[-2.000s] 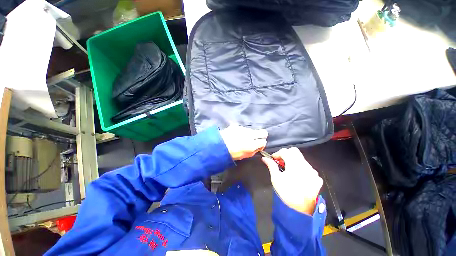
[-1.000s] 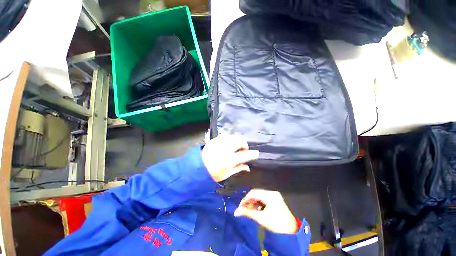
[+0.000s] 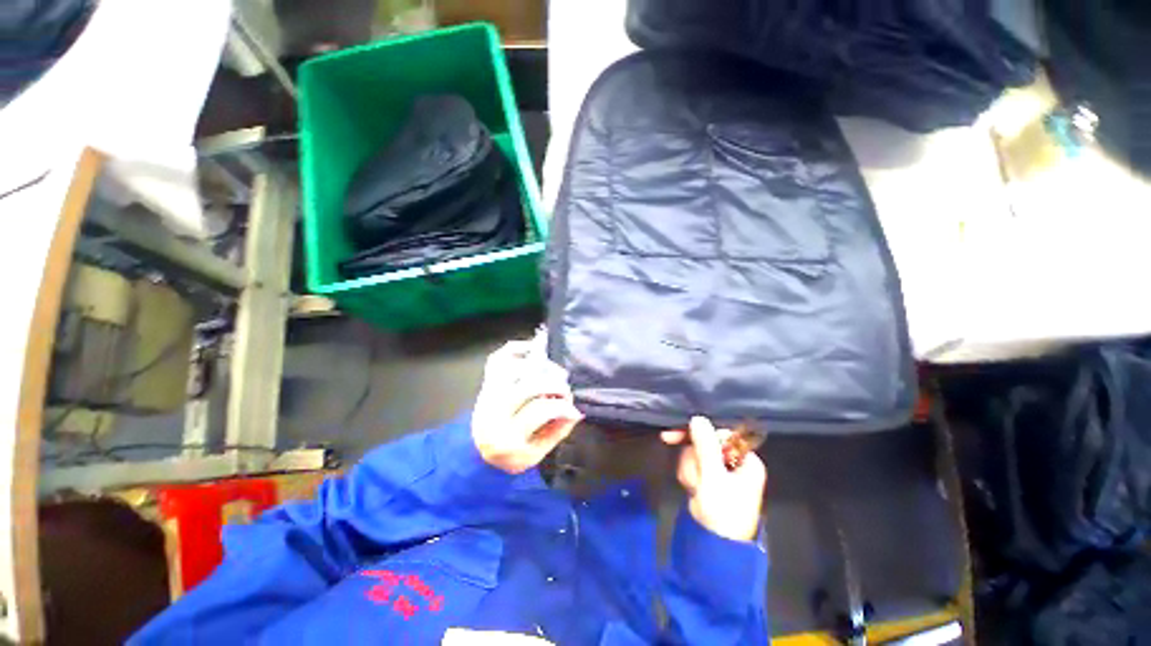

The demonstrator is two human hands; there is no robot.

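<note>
A dark shiny backpack panel [image 3: 732,290] with stitched pockets and a raised dark rim lies over the edge of the white table, its straight bottom edge towards me. My left hand [image 3: 524,406] pinches the panel's lower left corner. My right hand [image 3: 722,477] is at the middle of the bottom edge, thumb or finger against it, and holds small reddish-brown snips [image 3: 742,444] in the curled fingers. The snips' tip is too blurred to make out. A short dark thread mark [image 3: 685,345] shows on the panel's lower part.
A green plastic crate [image 3: 436,288] with dark pieces [image 3: 429,177] stands at the left. A dark heap of bags [image 3: 846,51] lies on the white table [image 3: 940,252] behind the panel. More dark bags [image 3: 1060,480] are at the right. A metal frame [image 3: 265,303] stands at the far left.
My left hand has moved left along the bottom edge to the corner. My right hand dropped away from the edge, then came back up to it with the snips. The view has shifted left.
</note>
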